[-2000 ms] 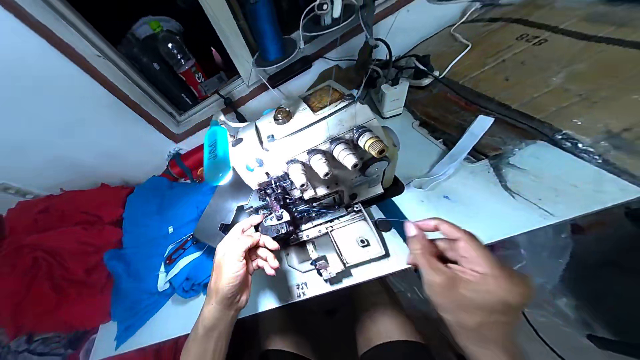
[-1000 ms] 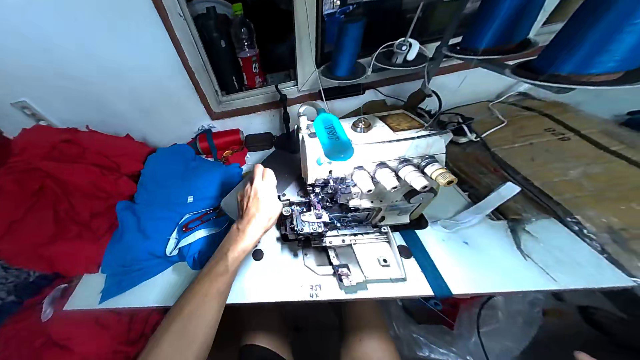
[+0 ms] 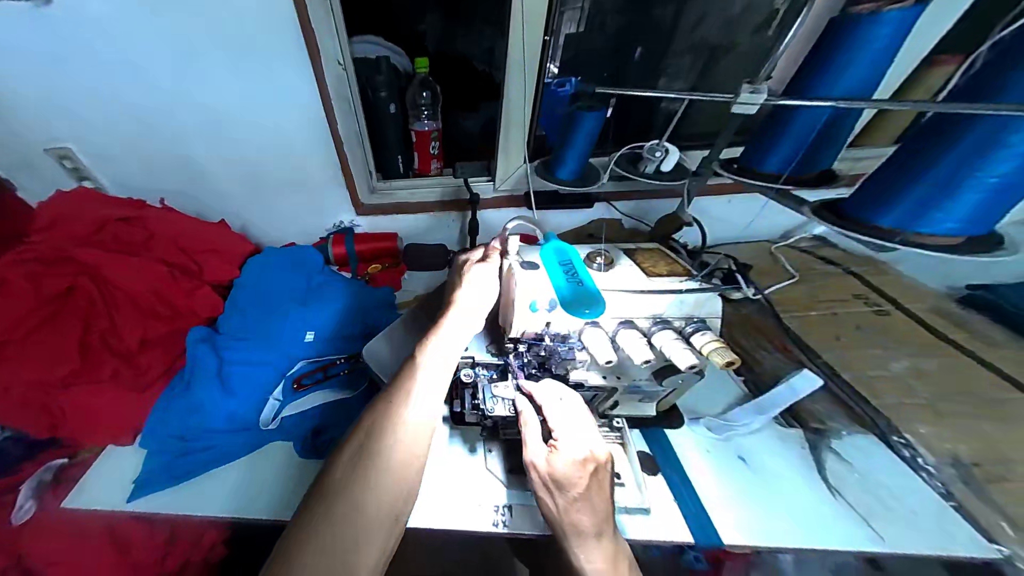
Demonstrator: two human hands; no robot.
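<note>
An overlock sewing machine with a white body stands on the white table. My left hand reaches up to the left end of its head, beside a bent light-coloured tube; the fingertips are partly hidden, so a grip cannot be made out. My right hand is at the needle and looper area, thumb and index finger close together; whether a thread lies between them cannot be told. A turquoise oval piece lies on the machine's top. Tension knobs line its front.
Blue fabric with a dark red-handled tool and red fabric lie at the left. Blue thread cones stand on a rack at the upper right. A white strip and cardboard are at the right.
My right hand, out at the machine's right two seconds ago, is now at its needle area. My left hand has moved up to the head's left end. The view has shifted considerably.
</note>
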